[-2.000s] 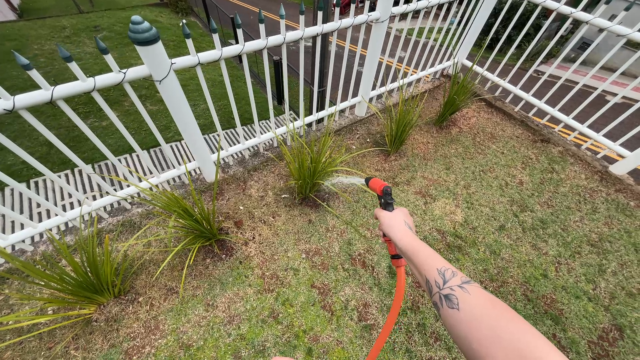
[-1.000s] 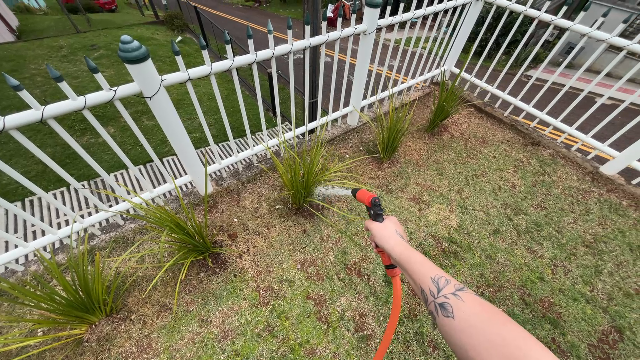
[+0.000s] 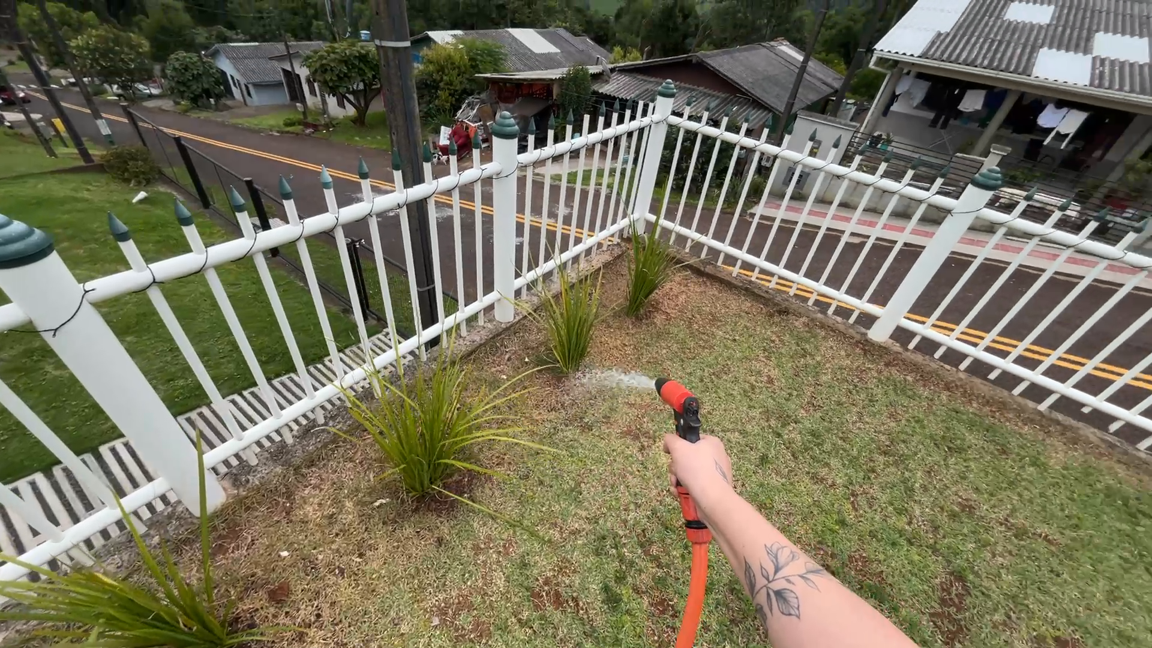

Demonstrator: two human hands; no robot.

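My right hand is closed around the grip of a red and black hose spray gun, whose nozzle points left. An orange hose hangs from the base of the grip and runs out of view at the bottom. A white spray of water leaves the nozzle and reaches the ground by the foot of a long-leaved green plant. A larger clump of the same kind grows nearer, left of the hand. My left hand is out of view.
A white metal fence with green caps meets a second fence run at the far corner. Another clump grows near that corner, and one more at the lower left. Patchy grass covers the ground; a road lies beyond.
The view has swung up and to the right. The water spray has shifted from the larger clump to the plant beyond it, with my right hand still around the spray gun.
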